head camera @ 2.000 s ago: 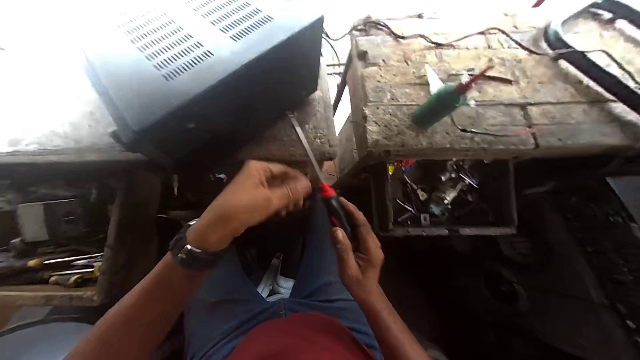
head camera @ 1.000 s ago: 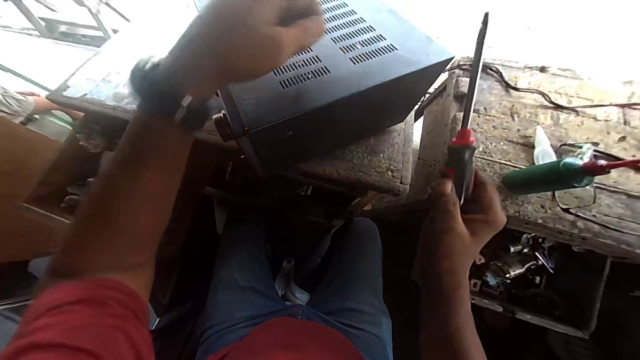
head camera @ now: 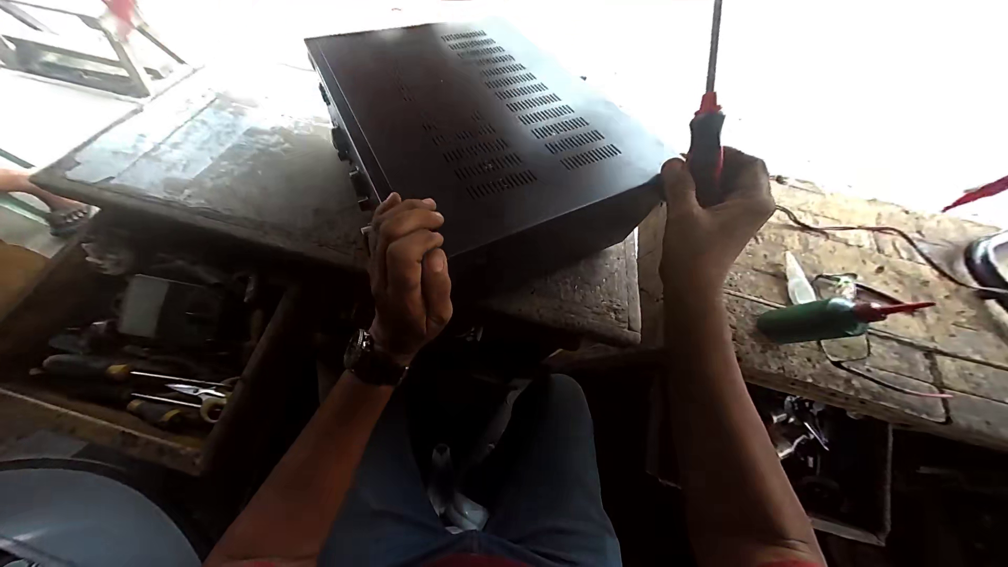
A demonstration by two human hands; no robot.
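A dark metal amplifier-like case (head camera: 488, 142) with vent slots on top and knobs along its left face sits tilted on the wooden bench. My left hand (head camera: 411, 276), with a watch on the wrist, grips the case's near left corner, its fingers curled over the edge. In my right hand (head camera: 717, 185) is a screwdriver (head camera: 706, 130) with a black and red handle, its shaft pointing up; the tip is beyond the frame. The thumb side of that hand touches the case's near right corner.
A green bottle (head camera: 815, 320) with a red nozzle lies on the right bench (head camera: 969, 339) beside thin wires (head camera: 874, 229). Below is a box of metal parts (head camera: 890, 480). A drawer (head camera: 102, 425) at left holds screwdrivers and pliers. Part of a person's foot (head camera: 67, 213) shows far left.
My left hand has come down onto the case's near corner. My right hand, still holding the screwdriver, has moved to the opposite near corner. The case now sits at a different angle.
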